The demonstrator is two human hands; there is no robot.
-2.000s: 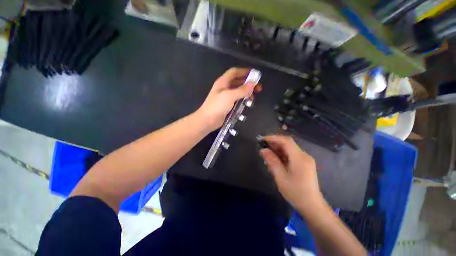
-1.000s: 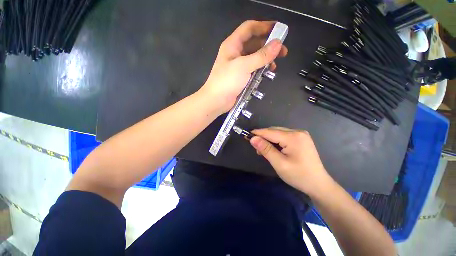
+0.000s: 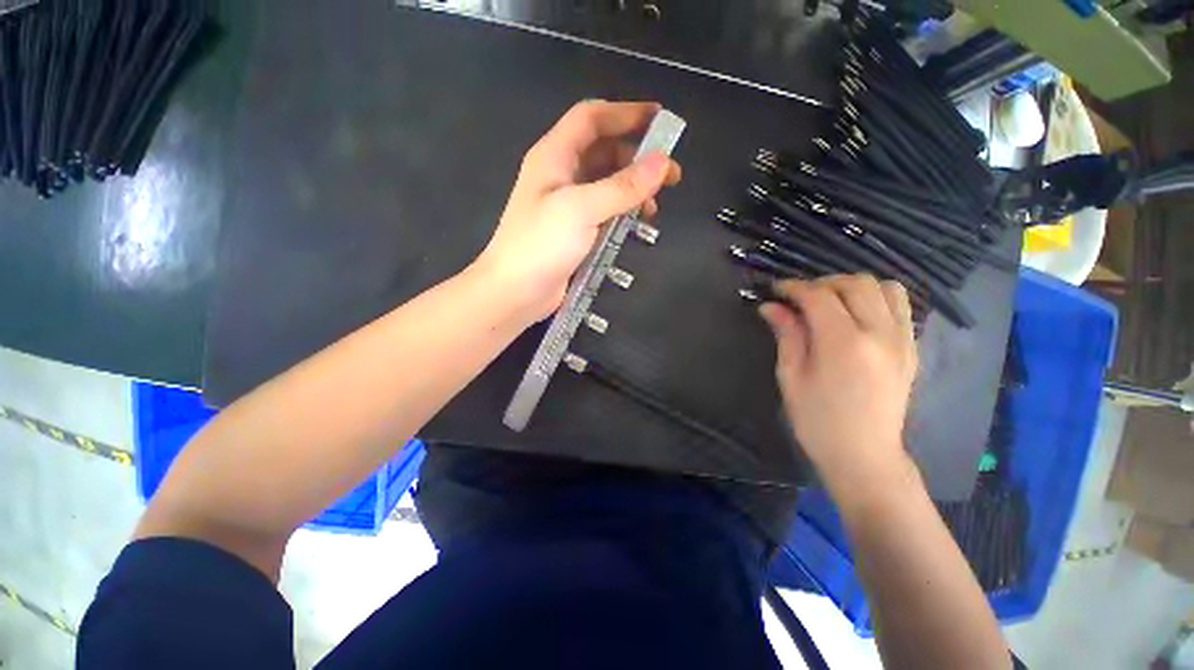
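Observation:
My left hand [image 3: 570, 203] grips the upper end of the silver loading bar [image 3: 550, 347], which is held slanted over the dark table. Several small metal inserts [image 3: 621, 278] stick out from the bar's right edge. A black tube [image 3: 668, 408] extends down and right from the lowest insert. My right hand [image 3: 845, 347] is at the near edge of the loose pile of black tubes [image 3: 904, 216], its fingertips at the shiny tip of one tube. The fingers partly hide that tube, so a firm grip cannot be told.
The dark table [image 3: 354, 196] lies under both hands. A bundle of black pieces [image 3: 98, 85] is fanned out at the far left. A blue bin [image 3: 1067, 432] with black pieces stands at the right. A pale green platen [image 3: 1087, 39] shows at the top right.
My right hand has left the bar's lowest insert and moved right and up to the pile. A black tube now sits at that insert. The bar was held throughout by my left hand.

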